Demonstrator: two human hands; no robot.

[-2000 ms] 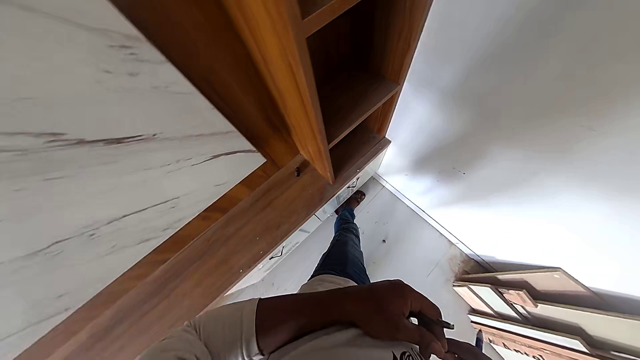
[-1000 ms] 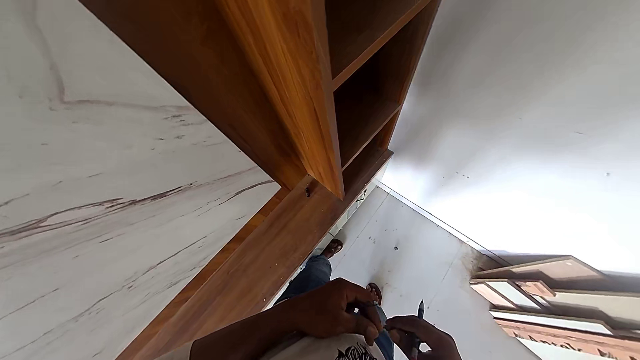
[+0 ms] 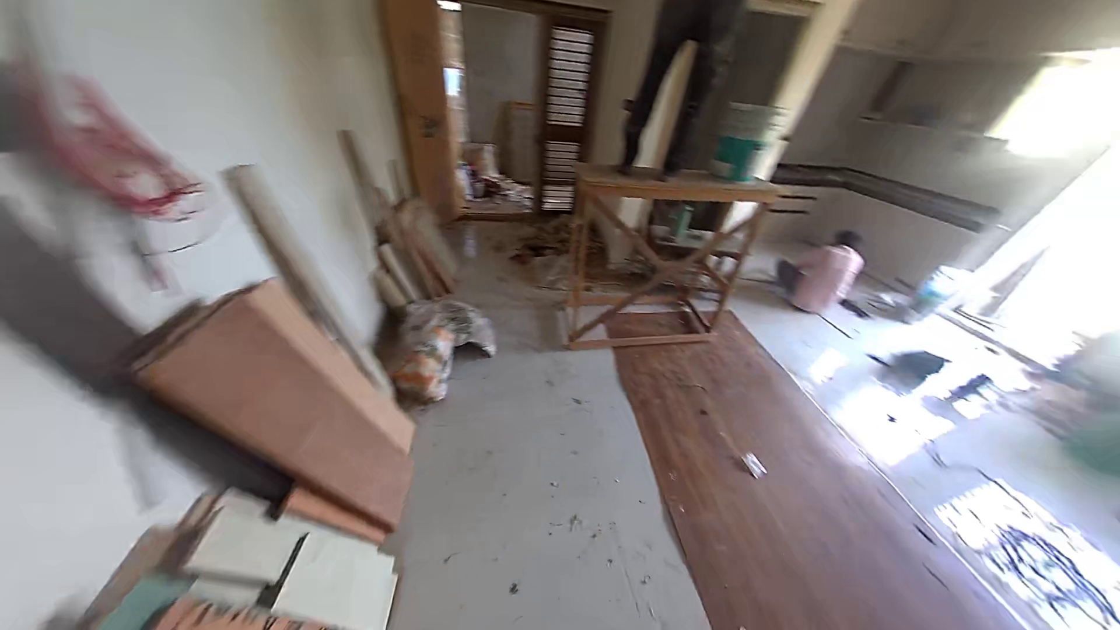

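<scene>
Neither my left hand nor my right hand shows in the head view now, so what they hold is hidden. The view looks across a room under work. A wooden trestle platform (image 3: pixel 674 184) stands ahead, with a person's dark-clothed legs (image 3: pixel 652 87) upright on it and a green and white bucket (image 3: pixel 739 144) at its right end. A long brown sheet (image 3: pixel 726 455) lies on the floor from under the trestle toward me. Reddish-brown boards (image 3: pixel 297 402) lean at the left wall.
White boxes or panels (image 3: pixel 337 573) are stacked at lower left. Sacks (image 3: pixel 437 346) lie by the left wall near leaning planks (image 3: pixel 297 254). A co-worker (image 3: pixel 822 276) crouches at the right. Tangled cable (image 3: pixel 1041 560) lies at lower right. A wooden door (image 3: pixel 420 114) stands open behind.
The view has swung from the wooden shelf unit to the wider room. Both hands, seen earlier with a pen-like object, have left the view.
</scene>
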